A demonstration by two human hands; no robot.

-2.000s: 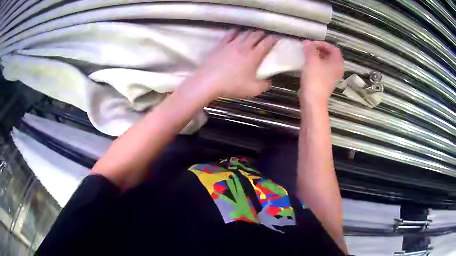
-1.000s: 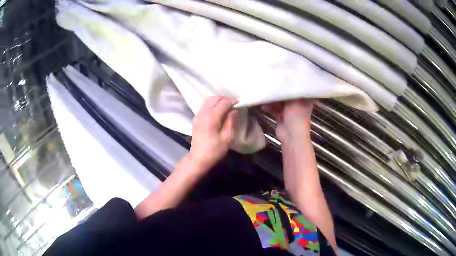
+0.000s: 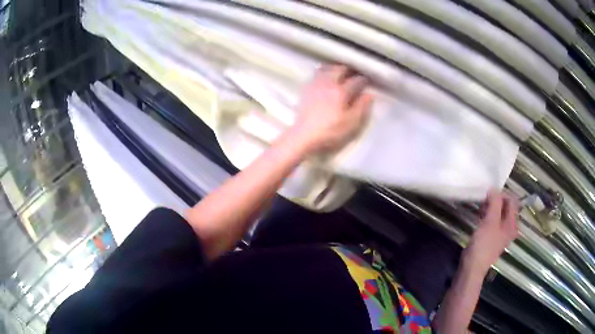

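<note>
A cream sheet (image 3: pixel 430 147) lies over the near rods, spread flat at the right and bunched in folds at the left, with its near edge hanging. My left hand (image 3: pixel 336 107) lies on top of the sheet near its middle, fingers bent and somewhat blurred; whether it grips the cloth cannot be told. My right hand (image 3: pixel 497 222) pinches the sheet's near right corner between thumb and fingers. A small metal clip (image 3: pixel 550 210) sits on the bare rods just right of my right hand.
Cream covered bars (image 3: pixel 457 59) run in curved parallel rows beyond the sheet. Bare shiny rods (image 3: pixel 554 261) extend at the right. Other pale covered panels (image 3: pixel 117 176) stand at the lower left, beside a wire structure (image 3: pixel 32 124) at the far left.
The sheet's right part has been drawn out flatter toward the right. My right hand has moved from under the sheet to its right corner. My left hand has moved from the near edge onto the sheet.
</note>
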